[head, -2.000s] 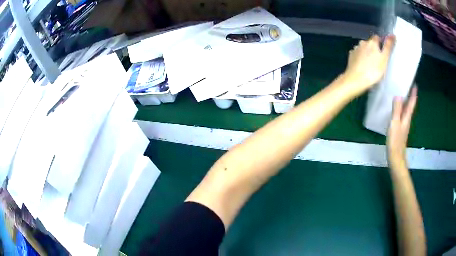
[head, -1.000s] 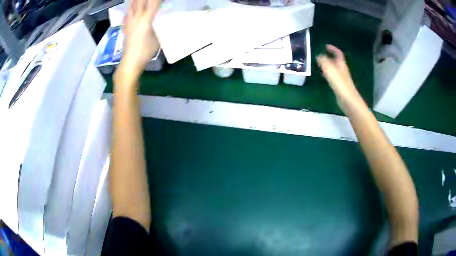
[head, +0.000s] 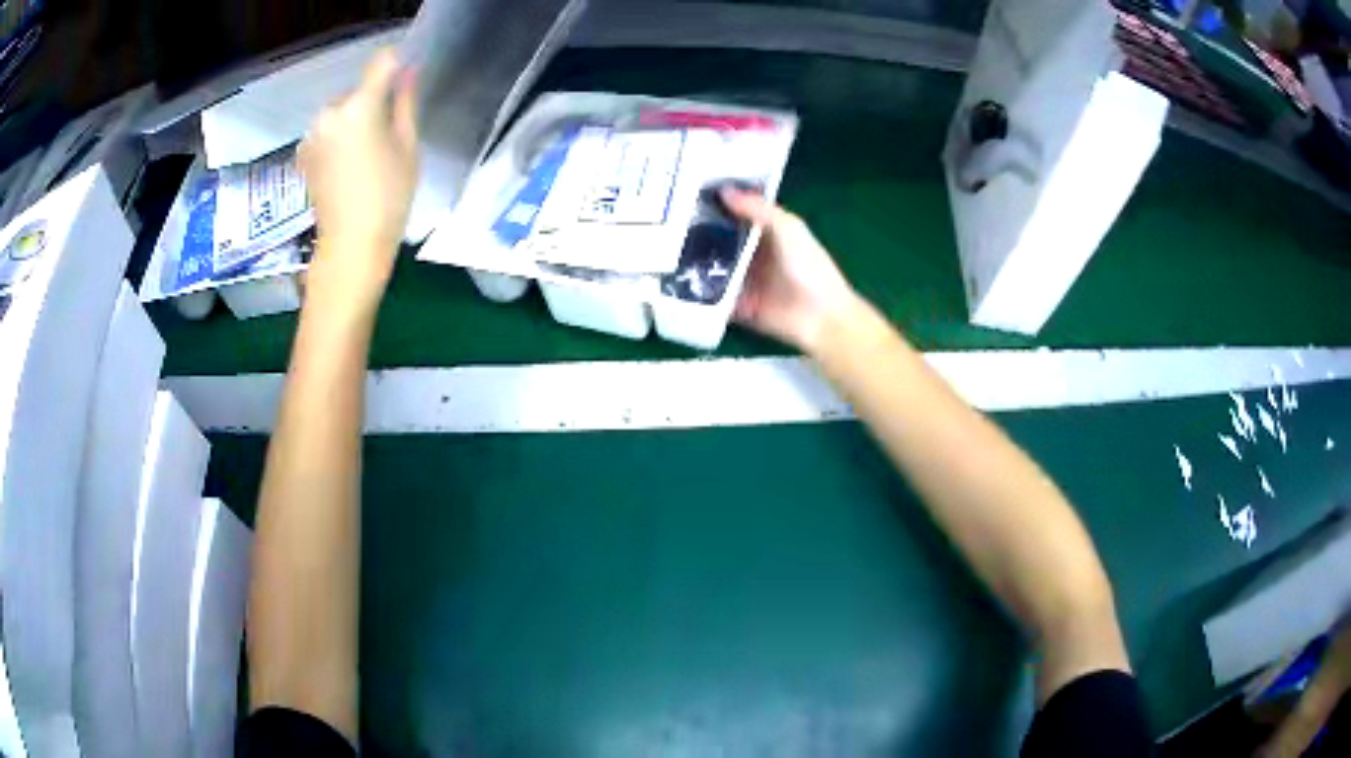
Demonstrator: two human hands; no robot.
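A white inner tray [head: 593, 304] with rounded cups below sits tilted over the green belt. An instruction leaflet [head: 615, 193] and a dark bundle [head: 708, 252] lie in it. My right hand [head: 785, 274] grips the tray's right end, thumb over the dark part. My left hand [head: 363, 156] holds a white retail box [head: 482, 82], tilted up at the tray's left; the box is blurred and cut off by the top edge. A second filled tray [head: 245, 237] lies behind my left hand, partly under a white box.
A closed retail box [head: 1037, 163] stands upright on the belt at right. White boxes [head: 111, 400] overlap at the left edge. A white strip [head: 593, 393] crosses the bench. White scraps [head: 1242, 518], another box [head: 1282, 600] and part of a person's hand [head: 1319, 703] are at right.
My right hand has moved left and taken hold of the tray. My left hand has lifted the box off the tray's top. The view has shifted, with the upright box now farther left in it.
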